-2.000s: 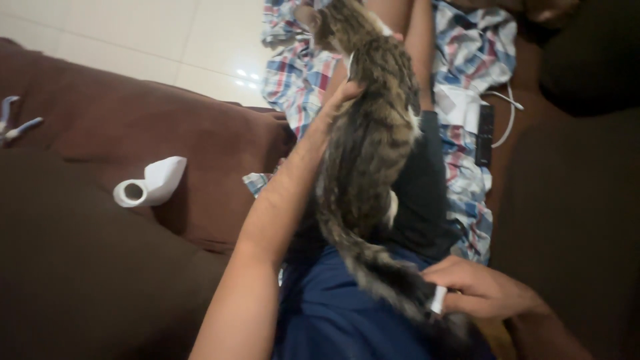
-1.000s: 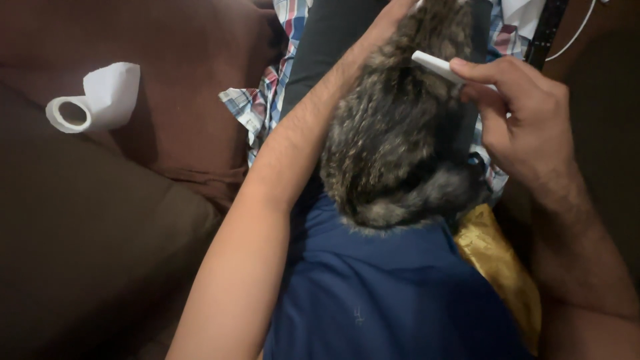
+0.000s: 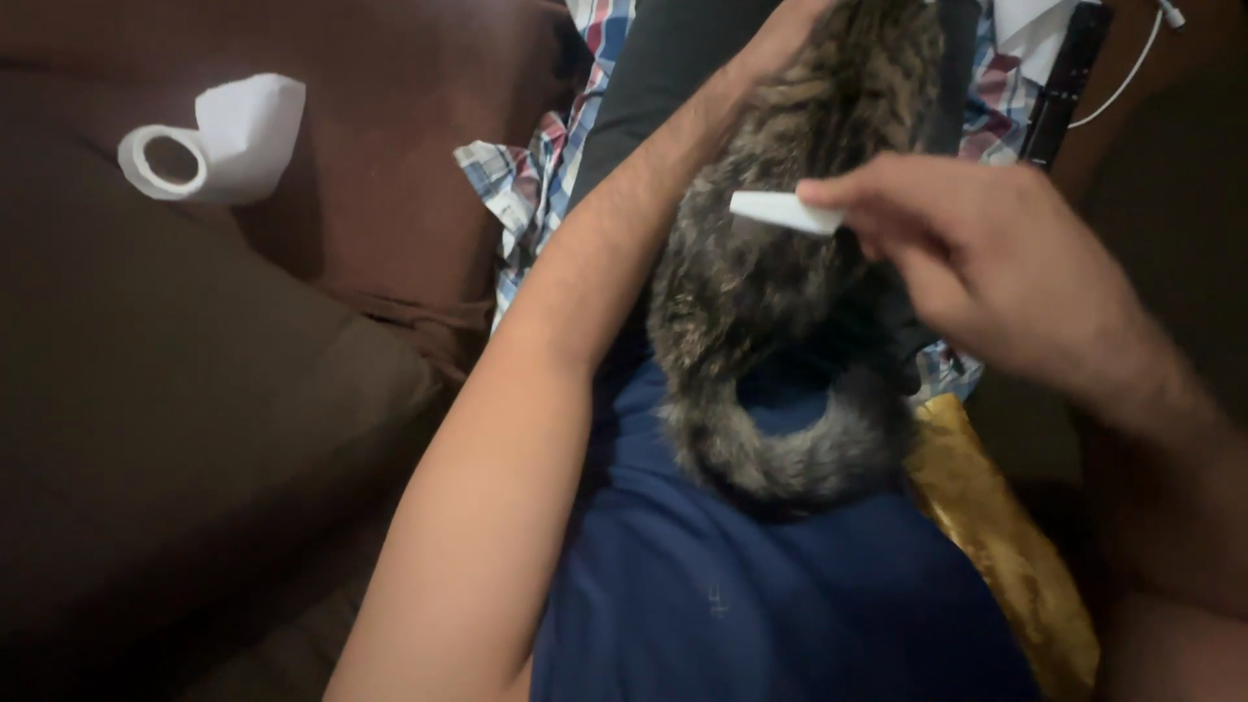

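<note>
A tabby cat (image 3: 770,263) lies along my lap, its head beyond the top edge and its tail curled on my blue shirt (image 3: 780,604). My left hand (image 3: 795,34) rests against the cat's upper left side at the top of the view; its fingers are mostly cut off or hidden by the fur. Over the cat's back, my right hand (image 3: 985,244) grips a small white flat-ended object (image 3: 785,212), perhaps the handle of a comb, between thumb and fingers. Whether it touches the fur cannot be told.
A white paper roll (image 3: 214,161) with a loose end lies on the brown sofa cover (image 3: 409,127) at left. Plaid cloth (image 3: 517,180) shows beside my legs. At upper right are a black remote-like object (image 3: 1068,83) and a white cable (image 3: 1136,68). Yellow shiny fabric (image 3: 1004,546) lies at lower right.
My right hand has moved from near the cat's tail to above its back, still holding the white object. The tail has curled round. The view has shifted closer over my lap.
</note>
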